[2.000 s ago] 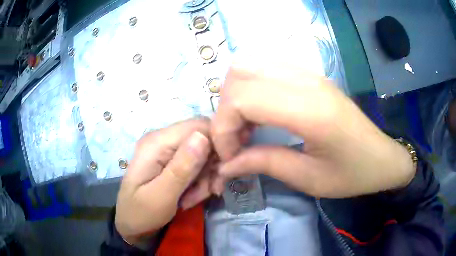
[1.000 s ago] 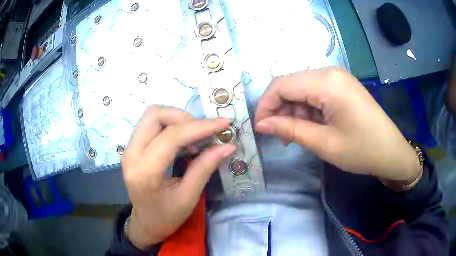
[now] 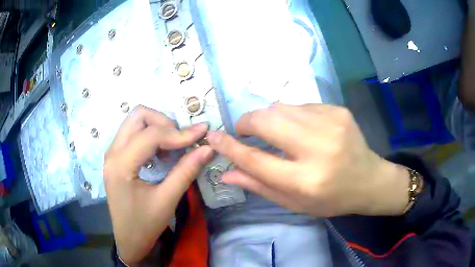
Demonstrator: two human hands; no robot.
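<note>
A narrow silver-grey fixture bar (image 3: 225, 195) runs from the top edge down to my lap, over a clear tray (image 3: 325, 68). Small round components (image 3: 194, 105) with copper or gold centres and silver rims sit in its upper seats. The lowest visible seat (image 3: 215, 175) looks paler; I cannot tell if it is filled. My left hand (image 3: 151, 167) pinches thumb and index finger around a component that they mostly hide. My right hand (image 3: 307, 156) reaches over the bar from the right, a fingertip touching that same spot, its thumb lower near the pale seat, nothing visible between its fingers.
More small round components (image 3: 117, 70) are spread over the tray's left part. A second glossy sheet or tray (image 3: 44, 156) lies at far left. A black oval object (image 3: 390, 18) rests on a grey surface (image 3: 416, 49) at upper right. Blurred blue bins or frames show at both sides.
The view has shifted, and the bar and tray appear further left. My right hand has moved in from beside the bar to my left fingertips. My left hand stays at the same seat area.
</note>
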